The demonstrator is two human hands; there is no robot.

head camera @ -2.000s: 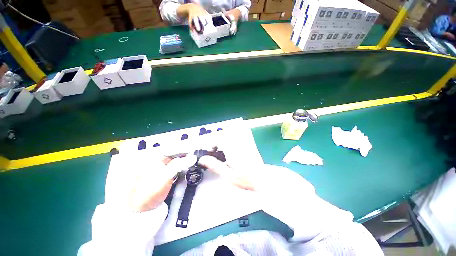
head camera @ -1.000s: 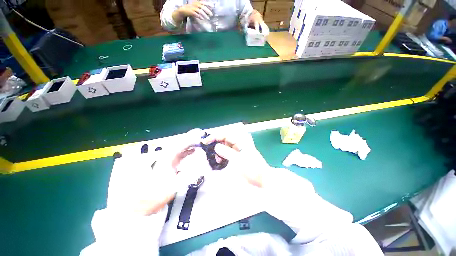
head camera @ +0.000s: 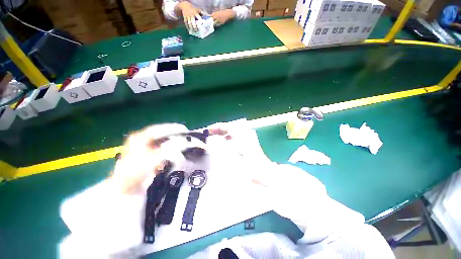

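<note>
Three black watches lie on the white sheet: one at the right, face up (head camera: pixel 197 179), one beside it (head camera: pixel 176 179), and one at the left (head camera: pixel 151 207), its upper part near my left hand. My left hand (head camera: pixel 144 152) is strongly blurred above the sheet's (head camera: pixel 227 200) left part; its grip cannot be made out. Another dark watch (head camera: pixel 194 150), also blurred, is above the sheet between my hands, its strap stretching from my left fingers to my right. My right hand (head camera: pixel 222 134) pinches the strap's right end; its outline fades into the bright sheet.
A yellowish container with a metallic top (head camera: pixel 299 125) and crumpled wipes (head camera: pixel 309 156) are at the right. A small dark part (head camera: pixel 249 224) lies below the sheet. Open white boxes (head camera: pixel 170 77) line the far left. Across, a person's hands (head camera: pixel 191 15) hold a white box (head camera: pixel 203 28).
My left hand has moved left and up and blurred, uncovering more watches on the sheet. The held watch is stretched out between my hands. The open boxes on the conveyor have shifted left.
</note>
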